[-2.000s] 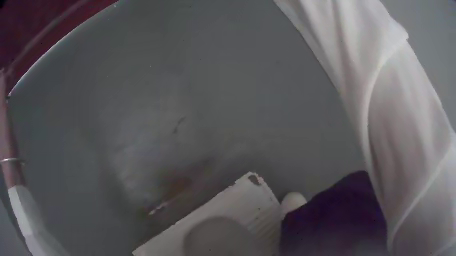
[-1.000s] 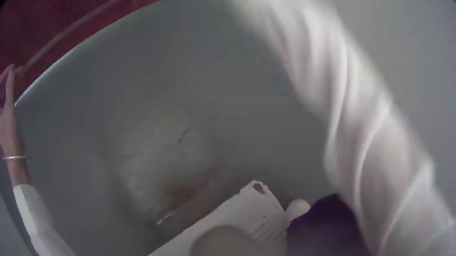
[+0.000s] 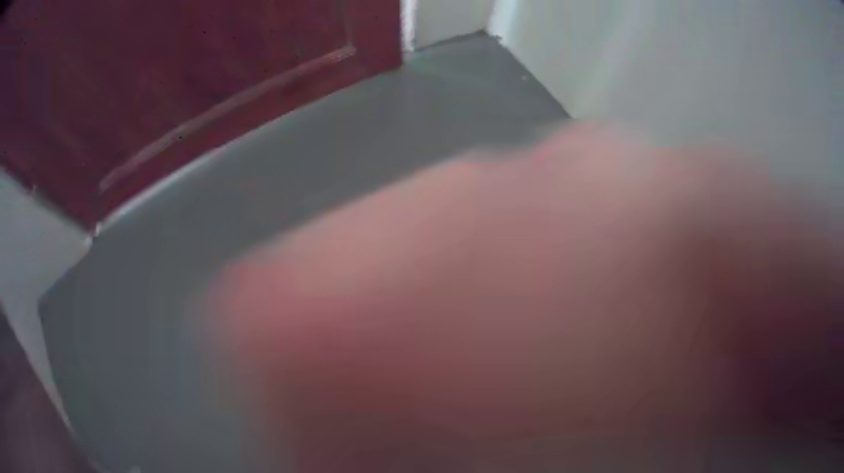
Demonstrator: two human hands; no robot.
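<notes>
A hand, most likely my right hand [image 3: 481, 305], is very close to the camera and badly blurred. It covers the middle and lower right of the view. Its fingers cannot be made out, so I cannot tell whether it holds anything. The dark red door [image 3: 204, 83] stands at the upper left, beyond the hand, with its lower edge just above the floor. My left hand is not in view.
Grey floor [image 3: 305, 199] runs between the door and the hand. A pale wall [image 3: 703, 65] rises at the upper right and meets the floor in a corner. A pale wall edge and a dark blurred shape [image 3: 32, 406] lie at the left edge.
The view has shifted and shows more of the red door and a wall corner. My left hand and the white pan edge have left the picture. A blurred hand now fills the foreground.
</notes>
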